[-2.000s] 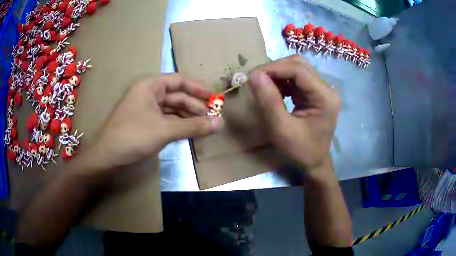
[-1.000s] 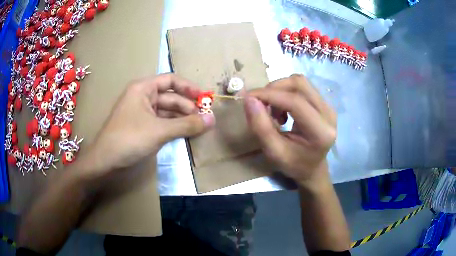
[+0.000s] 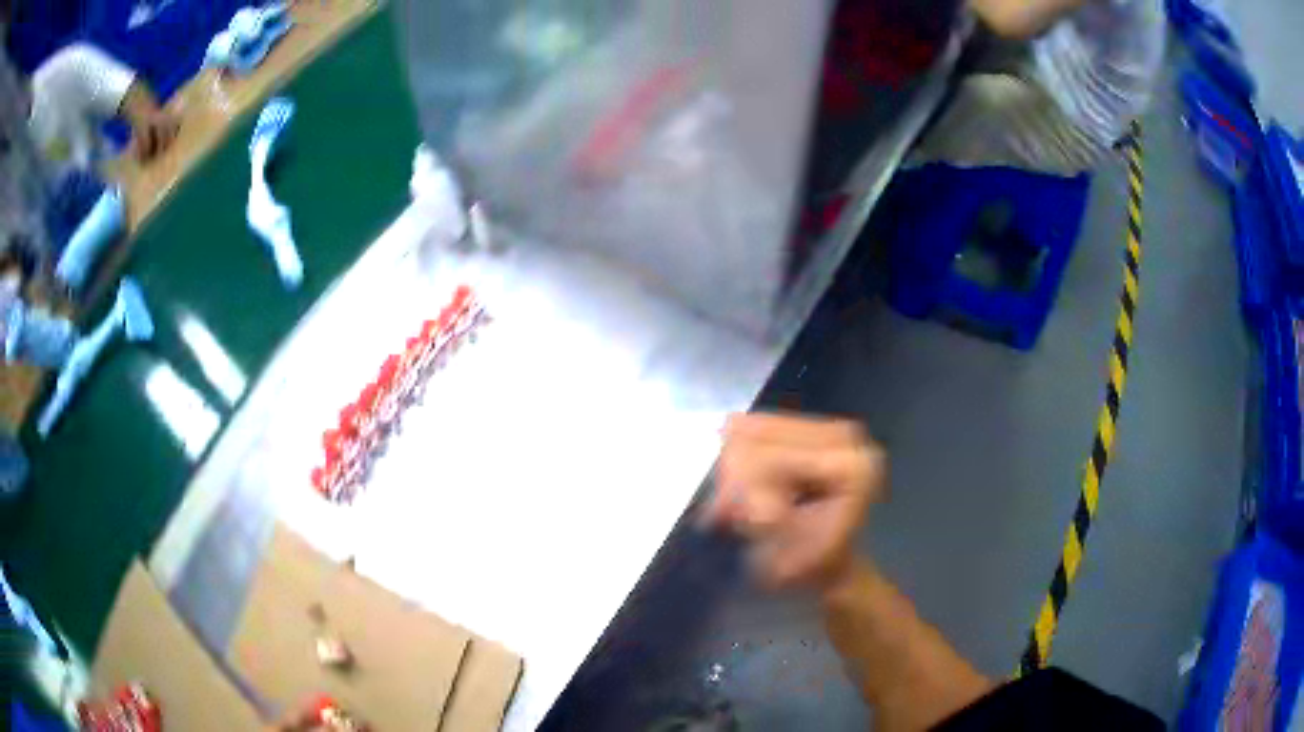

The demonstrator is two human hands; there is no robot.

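Note:
My right hand [image 3: 798, 493] is blurred and curled beyond the near edge of the metal table; whether it holds the stick cannot be told. My left hand [image 3: 296, 712] shows only as a sliver of fingertips at the bottom edge, around a red-headed doll figurine [image 3: 332, 716]. The whitish glue pot [image 3: 332, 651] stands on the small cardboard pad [image 3: 415, 661]. A diagonal row of finished figurines [image 3: 393, 393] lies on the bright metal. Part of the loose figurine pile [image 3: 122, 709] shows at the bottom left.
A grey translucent panel [image 3: 629, 157] stands at the table's far end, with red pieces [image 3: 875, 65] behind it. A green conveyor [image 3: 336, 136] carries pale blue parts. Another person's hand [image 3: 150, 126] shows beyond it. A blue stool [image 3: 987, 258] and yellow-black tape [image 3: 1098, 458] are on the right.
The view has swung right, bringing the conveyor, panel and stool into sight. My right hand has moved away from the figurine and pot. My left hand is now almost cut off.

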